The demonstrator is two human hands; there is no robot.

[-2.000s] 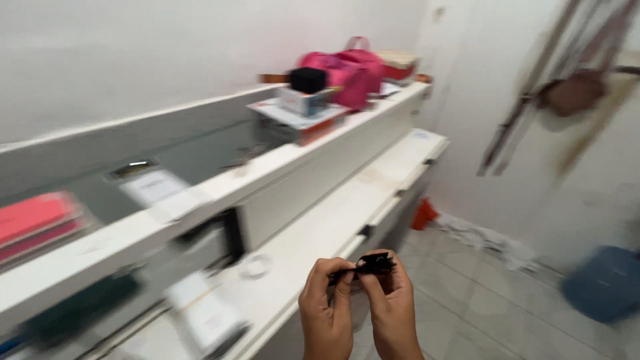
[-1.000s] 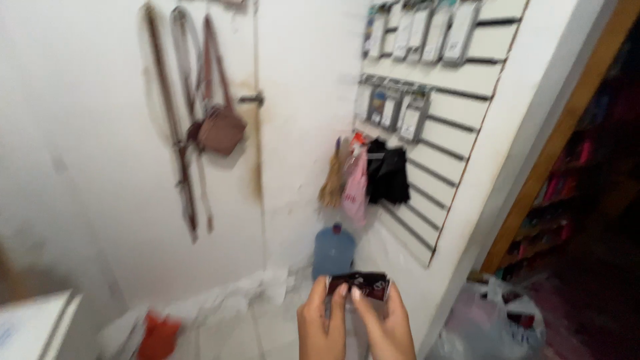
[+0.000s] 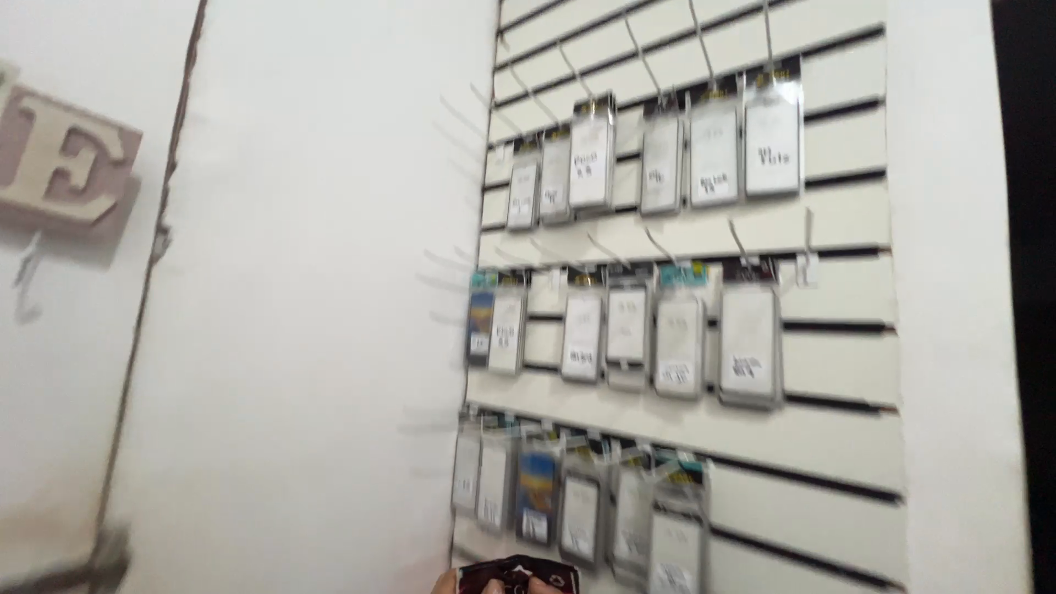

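Observation:
At the bottom edge of the head view, a small dark, flat packet with light marks is held between my two hands. Only the fingertips of my left hand show, at the packet's left side and front. My right hand has a fingertip on the packet's front; the rest of it is out of the frame. Behind and above the hands hang rows of packaged phone cases or screen protectors on metal hooks; which of the two cannot be told.
A white slatwall panel with dark grooves carries the hooks. To its left stands a white wall. A letter E plaque with a hook below hangs at the far left. A dark opening lies beyond the white pillar at right.
The view has swung right from a white counter, past hanging bags, and up to the slatwall. Both hands still hold the dark packet, now low at the frame's edge.

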